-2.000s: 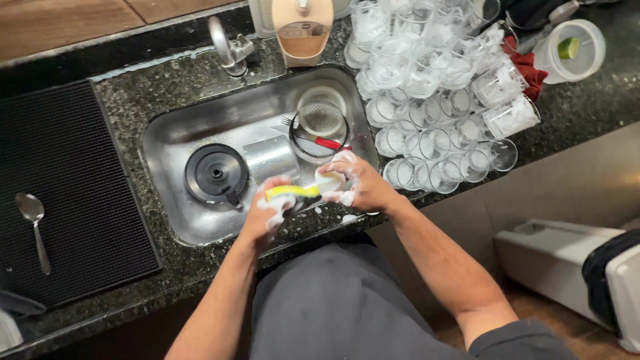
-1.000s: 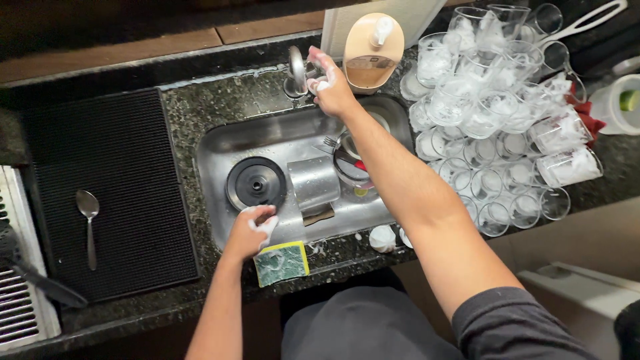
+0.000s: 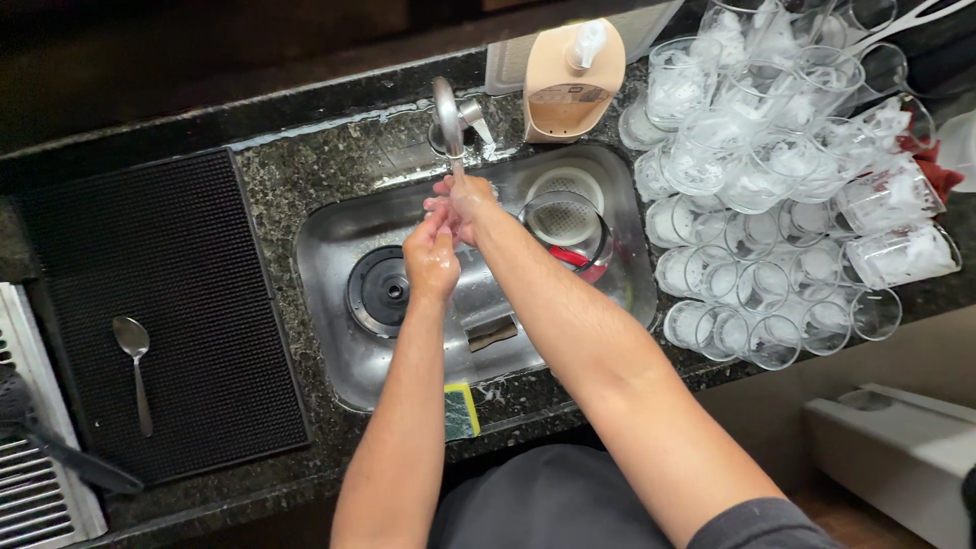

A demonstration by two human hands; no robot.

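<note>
My left hand (image 3: 432, 259) and my right hand (image 3: 467, 206) meet under the faucet (image 3: 450, 122), wet and holding no object. Water appears to run from the spout onto them. Below them lies the steel sink (image 3: 427, 370), with a round black lid (image 3: 379, 291) at its left. A white strainer (image 3: 566, 206), a clear black-rimmed vessel (image 3: 608, 244) and a red-handled utensil (image 3: 568, 256) sit at its right, partly behind my right forearm. A green and yellow sponge (image 3: 460, 412) lies on the sink's front edge, partly hidden by my left forearm.
Several soapy glasses (image 3: 751, 286) stand and lie stacked right of the sink. A beige soap dispenser (image 3: 573, 84) is behind it. On the left, a spoon (image 3: 133, 343) rests on a black ribbed mat (image 3: 198, 381), beside a metal grate (image 3: 38, 488). A red cloth (image 3: 930, 168) lies at far right.
Two seconds ago both hands held the soapy sponge and a white foamy item; one second ago the sponge lay on the edge and my right hand was at the faucet. Both hands have since come together under the spout.
</note>
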